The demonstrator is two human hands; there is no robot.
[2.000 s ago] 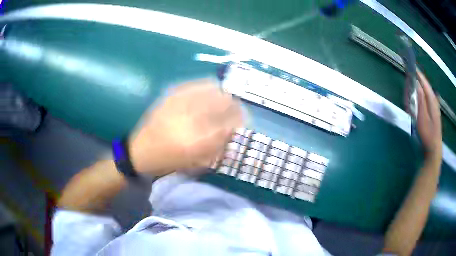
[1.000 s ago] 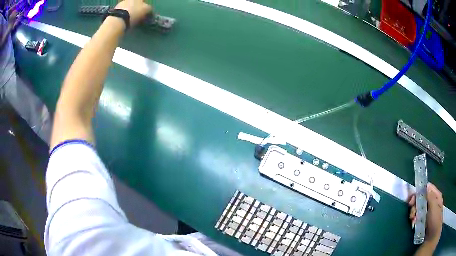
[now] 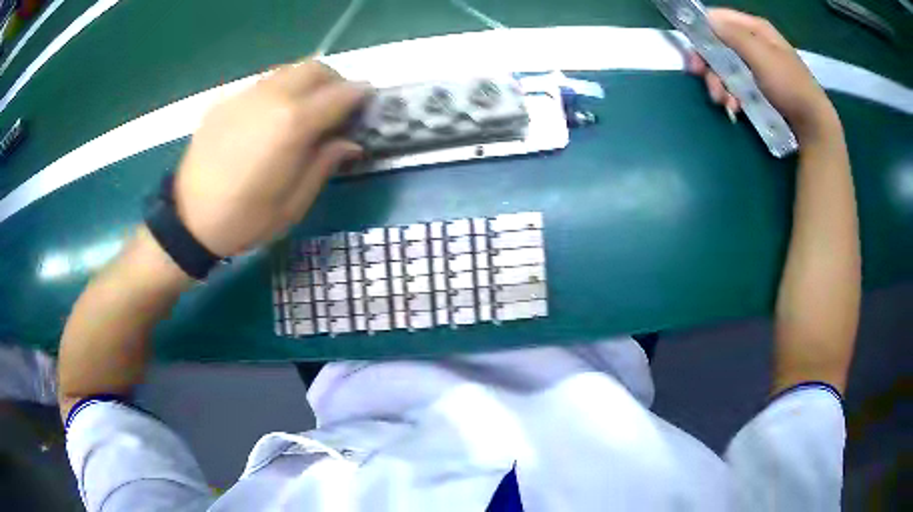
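Observation:
My left hand [image 3: 265, 150] grips the left end of a six-position metal bar [image 3: 450, 112], which lies on or just over the bright silver fixture [image 3: 546, 122]. Three round sockets show on the bar; my hand hides its left part. My right hand [image 3: 766, 75] holds a thin flat perforated strip [image 3: 736, 80] at the upper right, tilted, away from the fixture. A row of bars [image 3: 410, 272] lies side by side nearer to me, below the fixture.
A long white stripe [image 3: 601, 48] crosses the green bench behind the fixture. Thin clear tubes [image 3: 340, 28] run off the top edge. A dark bar-like piece [image 3: 861, 16] lies at the upper right and a small dark item [image 3: 12, 135] at the far left.
My left hand has come back from the far left and now holds a bar at the fixture. My right hand still holds the strip, now tilted differently. The view has shifted.

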